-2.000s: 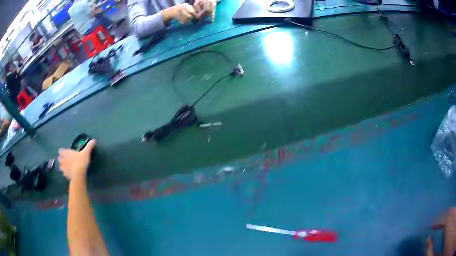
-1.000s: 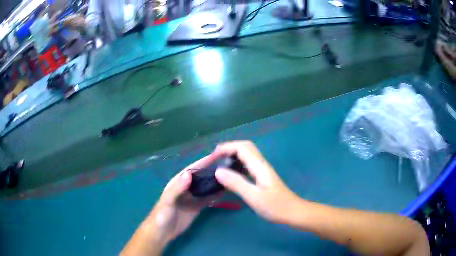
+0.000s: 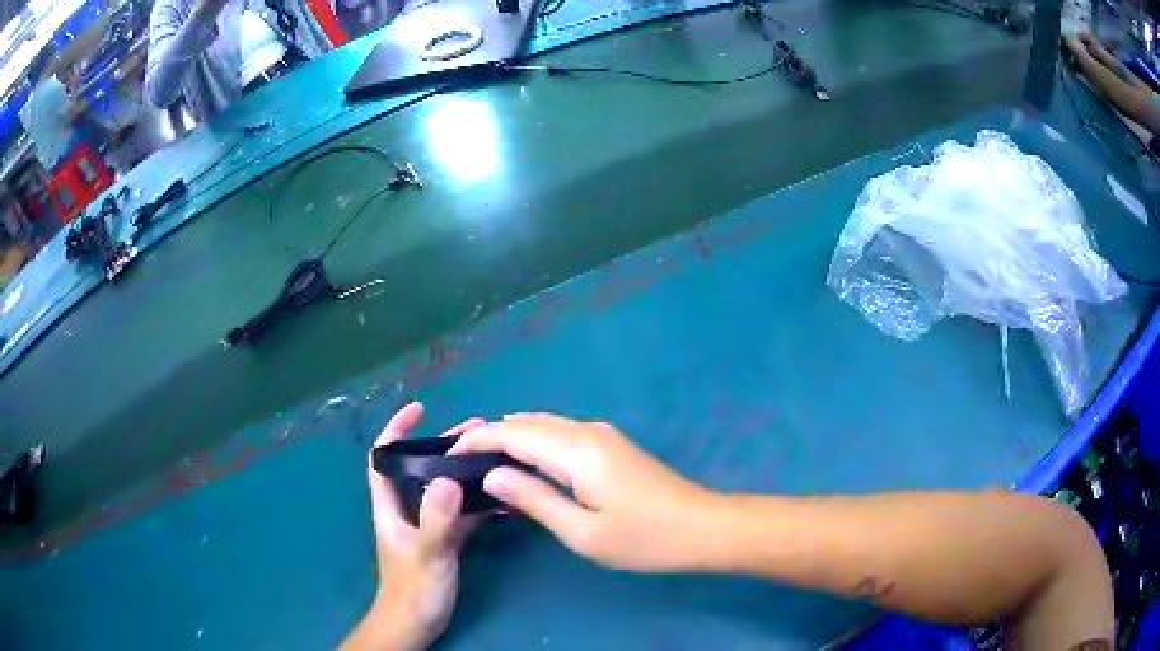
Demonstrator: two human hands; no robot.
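Observation:
A black housing (image 3: pixel 414 471) is held in front of me above the bench, seen partly from its side. My left hand (image 3: pixel 426 534) grips its left and near side, with the thumb on the near face. My right hand (image 3: pixel 560 477) holds its right end between thumb and fingers, and the fingers hide that end. The inside of the housing cannot be seen. The red-handled screwdriver does not show in this view.
A crumpled clear bag (image 3: pixel 980 242) lies at the right of the bench. A blue bin (image 3: pixel 1107 394) with green and black units stands at the right edge. Tied black cables (image 3: pixel 299 286) lie on the green belt. A dark plate (image 3: pixel 439 45) and a person (image 3: pixel 229 51) are across the line.
My left hand has brought a housing from the belt at the left to the middle, and my right hand has joined it. The housing is now turned more side-on. The view has swung right.

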